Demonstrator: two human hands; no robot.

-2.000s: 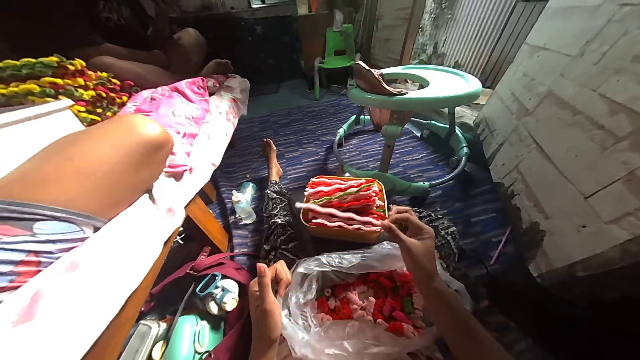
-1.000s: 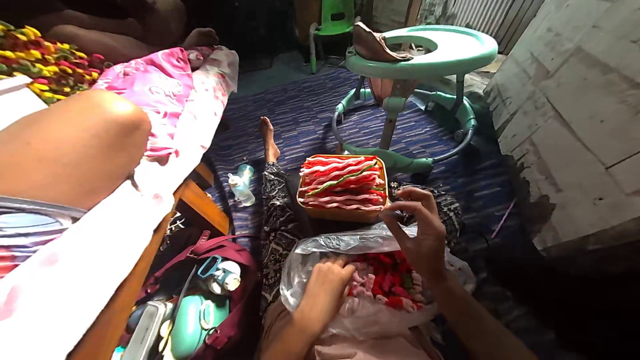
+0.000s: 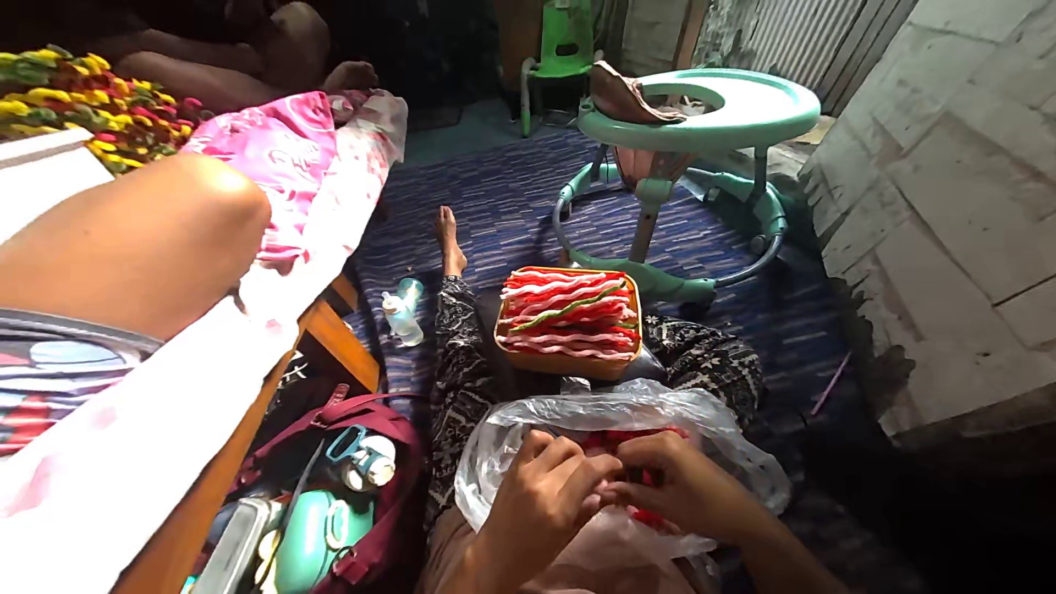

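Observation:
My left hand [image 3: 549,487] and my right hand [image 3: 672,483] meet over a clear plastic bag [image 3: 726,421] in my lap. Their fingertips close together around something small and pinkish, mostly hidden by the fingers. Red fuzzy pieces [image 3: 648,518] show inside the bag between and below the hands. Just beyond the bag, an orange-yellow rectangular container [image 3: 569,363] rests between my legs, filled with red, pink and green fuzzy twisted strips [image 3: 569,313] laid crosswise.
A mint-green baby walker [image 3: 742,99] stands ahead on the blue patterned mat, with a green chair [image 3: 568,49] behind. A baby bottle [image 3: 402,318] lies left of my leg. A maroon bag [image 3: 396,462] holds containers. Another person's bare leg [image 3: 148,239] rests on the bed at left.
My right hand has come down from beside the container to the bag, and my left hand has risen out of the bag to meet it. The pale strip held two seconds ago no longer shows there.

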